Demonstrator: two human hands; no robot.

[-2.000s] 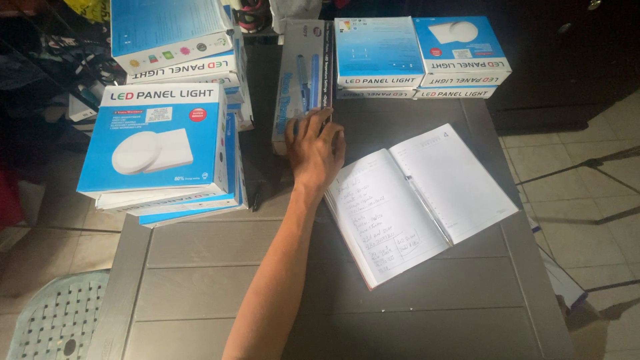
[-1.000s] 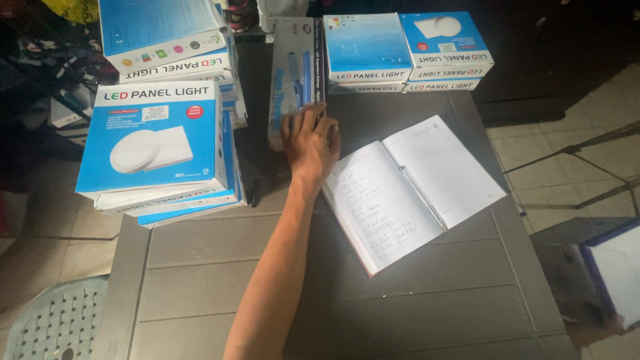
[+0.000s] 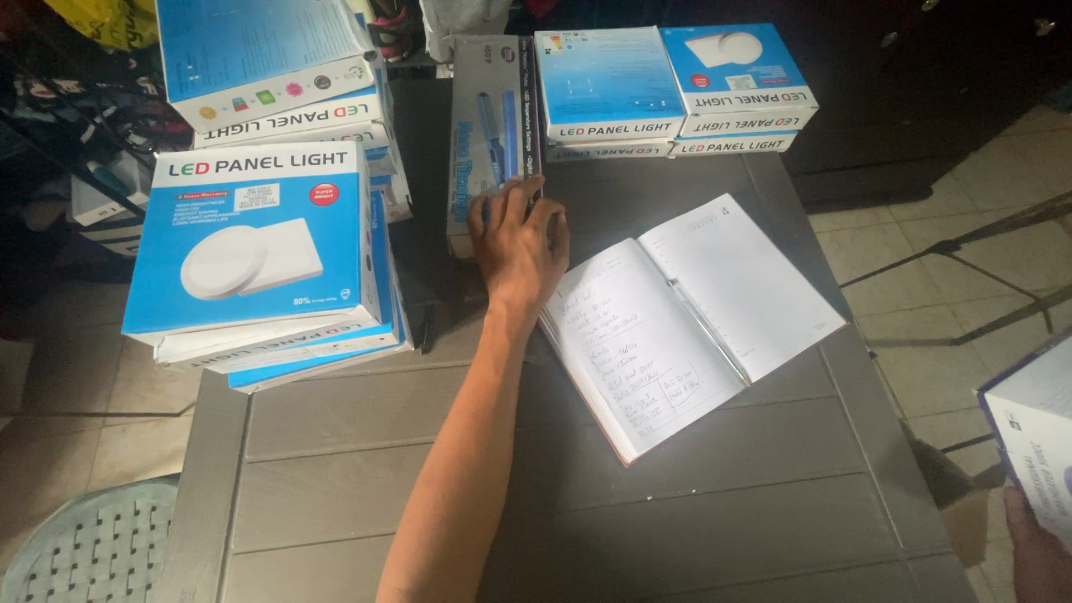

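My left hand (image 3: 519,243) lies palm down with its fingers spread and bent over the near end of a grey hair straightener box (image 3: 481,126). An open notebook (image 3: 754,276) with handwriting on its left page lies to the right, a pen (image 3: 708,331) along its fold. At the lower right edge, my right hand (image 3: 1034,536) holds a white and purple box (image 3: 1038,427); both are partly out of view. A tall pile of blue and white LED panel light boxes (image 3: 243,243) is left of my left hand. More such boxes (image 3: 611,84) stand stacked behind the notebook.
All the stacks stand on a grey slatted table (image 3: 335,486). A perforated plastic seat (image 3: 92,544) is at the lower left. Thin dark bars (image 3: 946,247) cross above the tiled floor at the right. Bags and other goods crowd the area behind the left pile.
The white and purple box has moved to the right and now shows its printed face, with my right hand at its lower edge. My left hand has stayed on the grey box.
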